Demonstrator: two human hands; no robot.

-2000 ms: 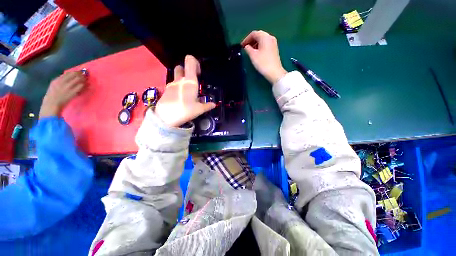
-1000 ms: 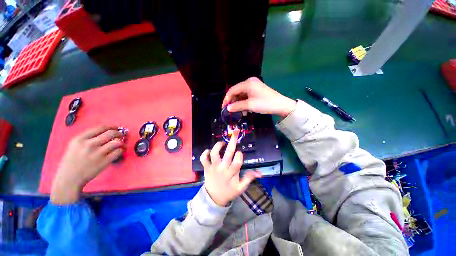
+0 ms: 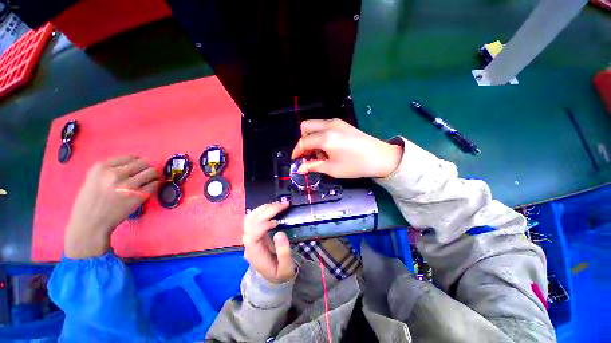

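The black laser fixture (image 3: 258, 157) stands in front of me, with a small raised nest (image 3: 283, 161) on its base. A round dark watch unit (image 3: 307, 179) sits in the nest, under the red laser cross. My right hand (image 3: 335, 151) has its thumb and fingertips on the unit's upper edge and hides part of it. My left hand (image 3: 268, 244) is at the front left corner of the base, fingers at the top edge and thumb lower at the front face. Whether it grips the edge is unclear.
Several opened watch units (image 3: 214, 161) lie on the red mat (image 3: 134, 107) at left. Another person's hand (image 3: 117, 201) in a blue sleeve is over the mat. A pen (image 3: 445, 128), clips (image 3: 494, 48) and a pale upright strip (image 3: 529, 50) are at right.
My left hand has moved from the nest down to the fixture's front edge. My right hand has moved slightly down with its fingers on the unit. The other person's hand remains on the mat.
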